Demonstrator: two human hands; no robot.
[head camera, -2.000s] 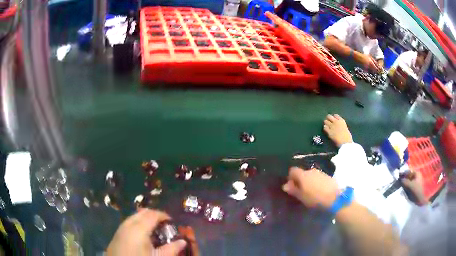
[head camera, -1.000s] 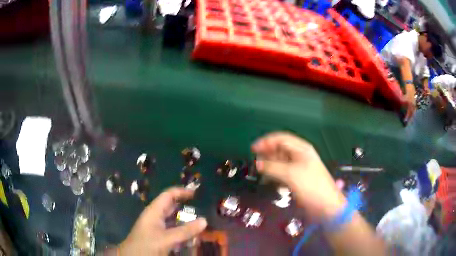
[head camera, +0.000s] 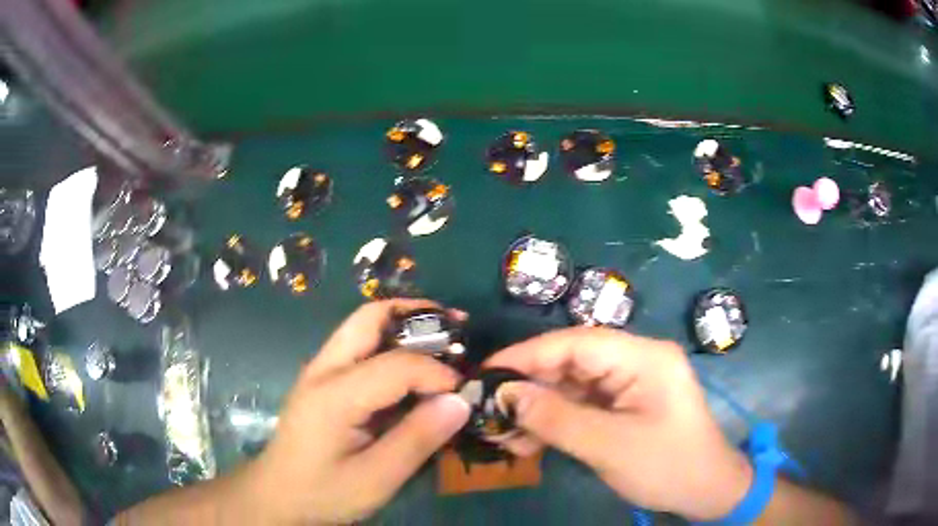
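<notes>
My left hand holds a watch body between its fingers, silvery board facing up. Just below and right of it, a display module, a dark disc with an orange tab, is held between my left thumb and my right hand. The two pieces are close together; whether they touch or a flex joins them I cannot tell. The orange-brown fixture lies under my hands, its recess mostly hidden. My right wrist wears a blue antistatic strap.
Several display modules lie beyond my hands. Three watch bodies lie right of centre. White scraps and a pink double-disc item are at right. Grey-clear discs, a white slip and a clear plastic strip are at left.
The view has tilted down, and the red trays are out of frame. My right hand has come back from the far parts to meet my left; both now hold parts over the fixture.
</notes>
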